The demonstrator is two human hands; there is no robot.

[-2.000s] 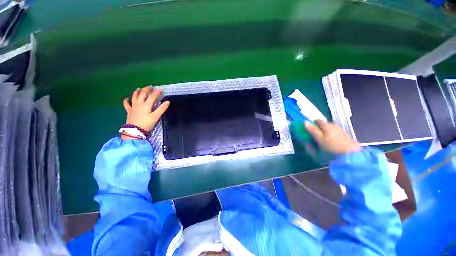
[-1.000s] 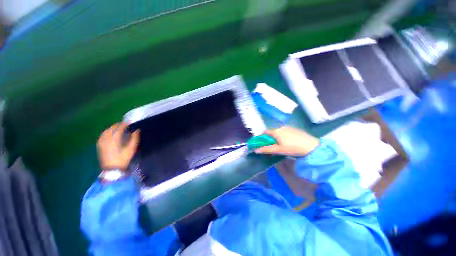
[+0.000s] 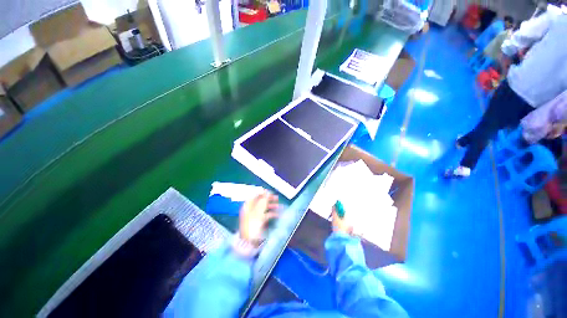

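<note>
My left hand (image 3: 258, 217) is slightly blurred over the bench edge, beside the blue and white squeegee (image 3: 222, 205); I see nothing in it. My right hand (image 3: 340, 225) holds green-gripped tweezers (image 3: 339, 209) in front of the waste carton; their tip cannot be made out. The black panel (image 3: 133, 273) lies on its silvery bubble bag (image 3: 186, 214) at the lower left, partly cut off by the frame. The stack of black adhesive sheets on white liner (image 3: 283, 153) lies on the bench beyond my hands.
A brown carton (image 3: 404, 211) of white liners stands below the bench edge. Another dark sheet (image 3: 348, 96) and a white printed sheet (image 3: 364, 65) lie farther along. White posts (image 3: 311, 49) rise from the bench. Cartons (image 3: 74, 49) stand far left. People and blue stools (image 3: 528, 161) are right.
The view has swung right. My left hand has left the panel's left side and is now beside the squeegee. My right hand has moved from the panel to the carton, still with the tweezers.
</note>
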